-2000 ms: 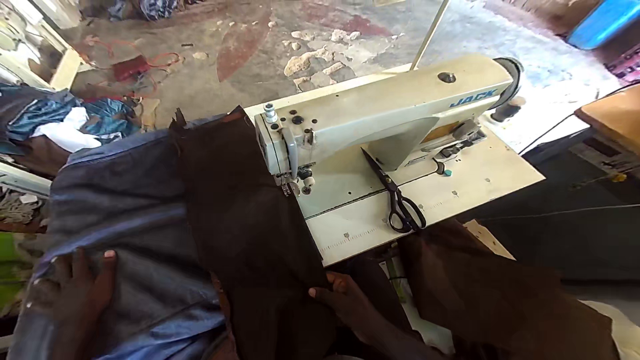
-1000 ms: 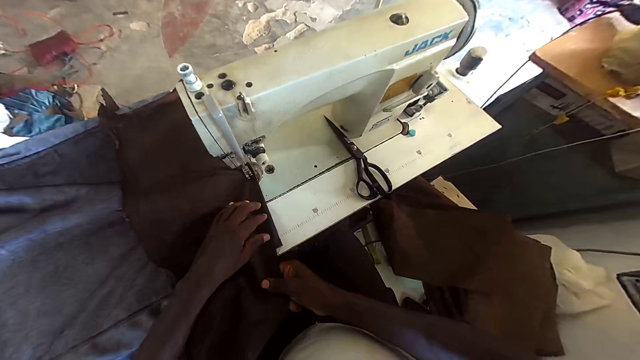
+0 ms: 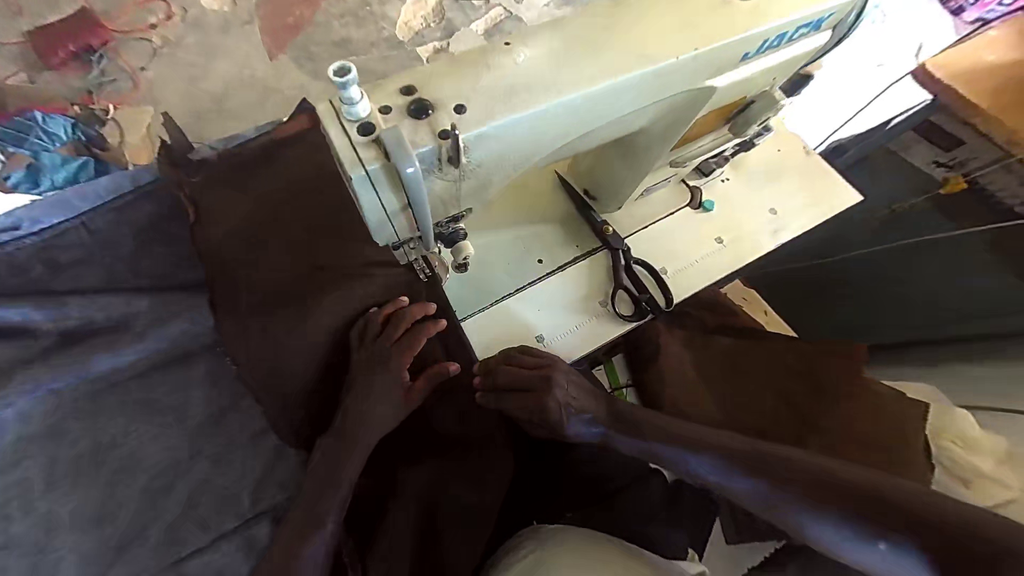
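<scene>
Dark brown fabric [image 3: 272, 264] runs under the presser foot [image 3: 422, 268] of a Jack sewing machine [image 3: 552, 104]. My left hand [image 3: 392, 360] lies flat on this fabric just in front of the foot, its fingers apart. Right of it, my right hand [image 3: 544, 388] pinches the fabric's edge at the front corner of the machine bed [image 3: 520, 320]. Black-handled tailor's shears [image 3: 616, 248] rest on the bed below the machine arm, blades toward the back. Whether the needle is down in the fabric cannot be told.
Grey-blue cloth [image 3: 120, 384] spreads over the left side. More brown fabric [image 3: 776, 392] hangs at the front right beside a white cloth [image 3: 960, 448]. A thread [image 3: 880, 244] stretches across at the right. Blue cloth scraps [image 3: 56, 152] lie on the floor at the far left.
My left hand has moved from the grey-blue cloth onto the brown fabric by the presser foot. My right hand has come up to the fabric's edge at the bed. The view has moved closer.
</scene>
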